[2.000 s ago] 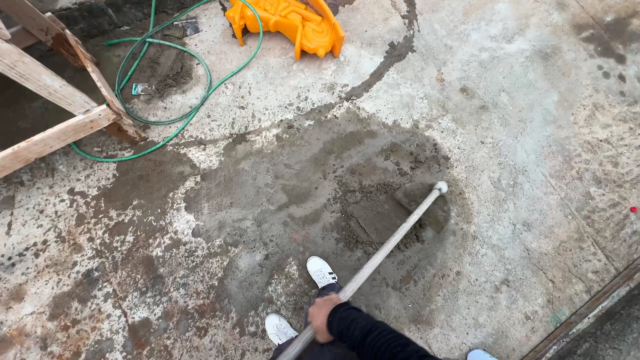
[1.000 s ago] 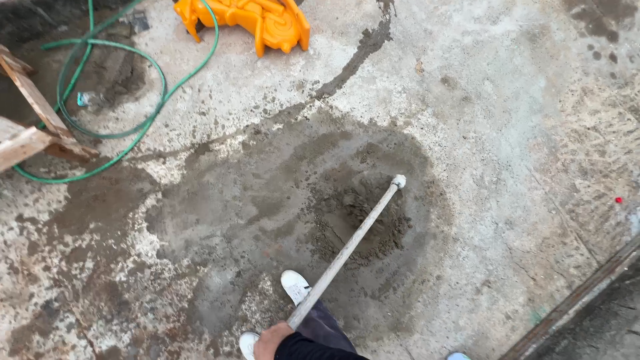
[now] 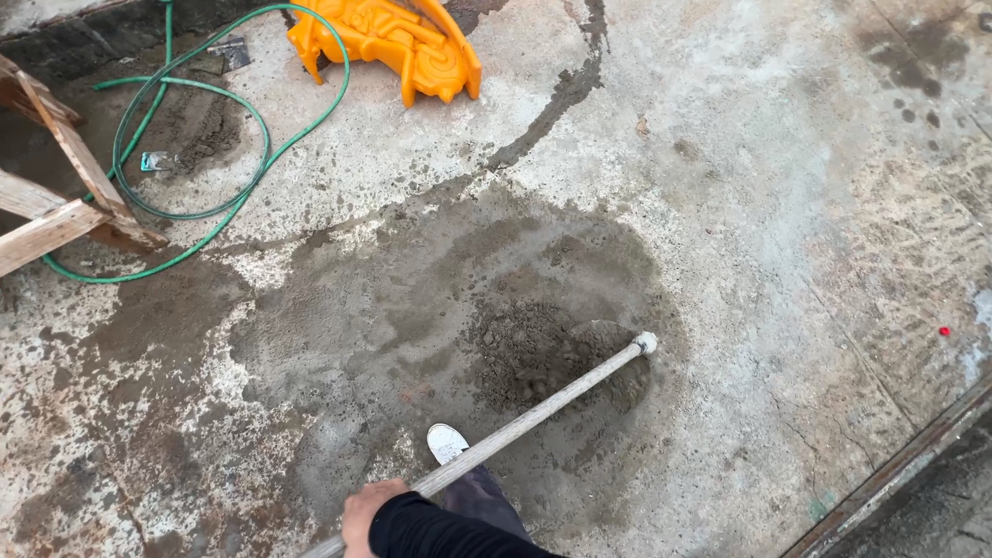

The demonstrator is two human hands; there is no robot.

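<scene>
My right hand (image 3: 370,508), at the end of a black sleeve, is closed around the long wooden handle (image 3: 527,418) of a hoe. The handle runs up and right to a pale, crusted collar (image 3: 645,342). Below and left of the collar, the mortar-coated blade (image 3: 629,380) shows partly, beside a small heap of wet mortar (image 3: 519,349). A wide damp grey patch of mortar (image 3: 349,333) spreads around the heap on the concrete. My left hand is out of view.
A white shoe (image 3: 446,442) stands just left of the handle. Farther off lie a green hose (image 3: 267,155) in loops and an orange molded plastic object (image 3: 387,39). A wooden frame (image 3: 74,147) is at the left; a raised edge (image 3: 899,473) crosses the lower right.
The hoe's end has moved about over the mortar heap. A second ago its blade was hardly visible there; now it shows at the heap's right side. My right hand has kept its hold.
</scene>
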